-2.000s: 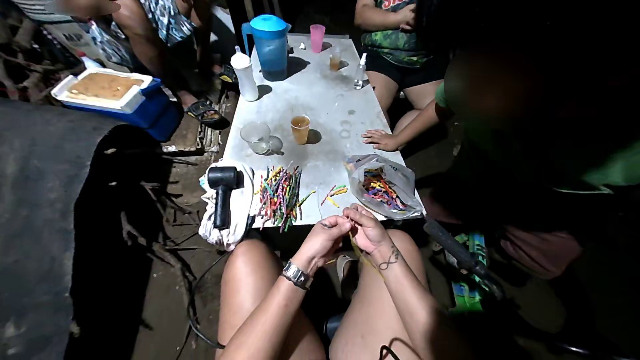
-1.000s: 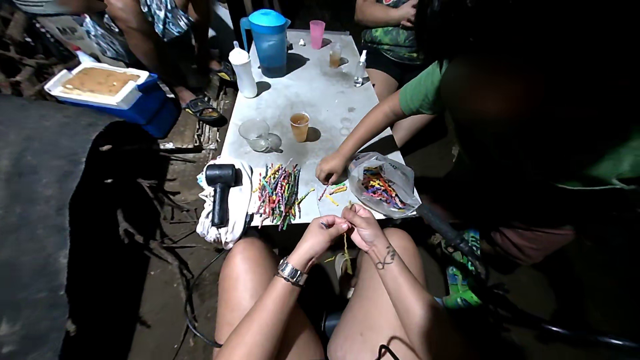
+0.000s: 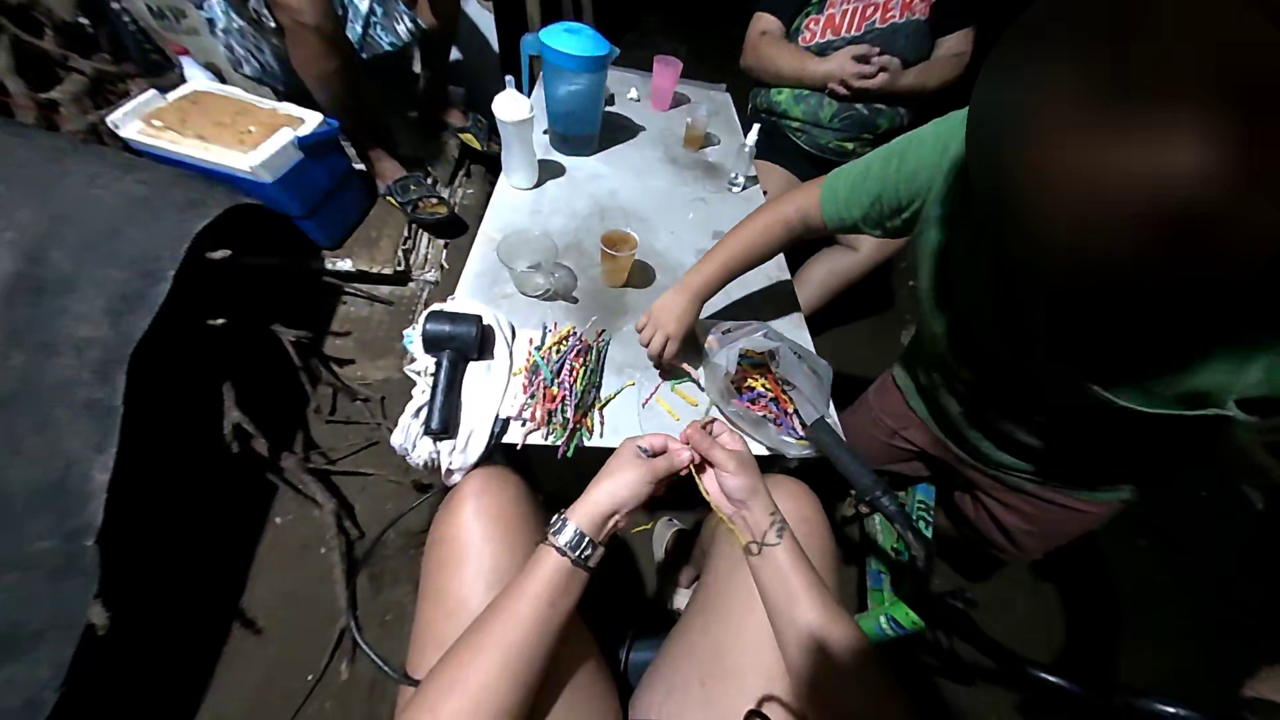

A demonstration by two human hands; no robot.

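Note:
My left hand [image 3: 640, 478], with a metal watch on its wrist, and my right hand [image 3: 728, 468] meet fingertip to fingertip above my lap at the table's near edge. Between them they pinch a thin yellow twisted strand [image 3: 712, 497], which hangs down along my right palm and wrist. A small dark item shows at my left fingers; what it is I cannot tell. Just beyond lie a few short coloured twisted pieces [image 3: 677, 393]. A heap of multicoloured twisted strands [image 3: 566, 385] lies left of them, and an open plastic bag [image 3: 722, 368] holding more strands is at the right.
A black handheld device [image 3: 452, 370] rests on white cloth [image 3: 408, 440]. On the table [image 3: 560, 215] stand a clear bowl [image 3: 528, 262], a drink cup [image 3: 618, 258], a blue pitcher [image 3: 575, 95] and bottles. Another person's hand [image 3: 668, 325] reaches beside the bag. A black bar [image 3: 860, 475] juts in at right.
A person in green has reached in over the table from the right; that hand was flat on the table's right edge two seconds ago. My hands have stayed close together at the strand.

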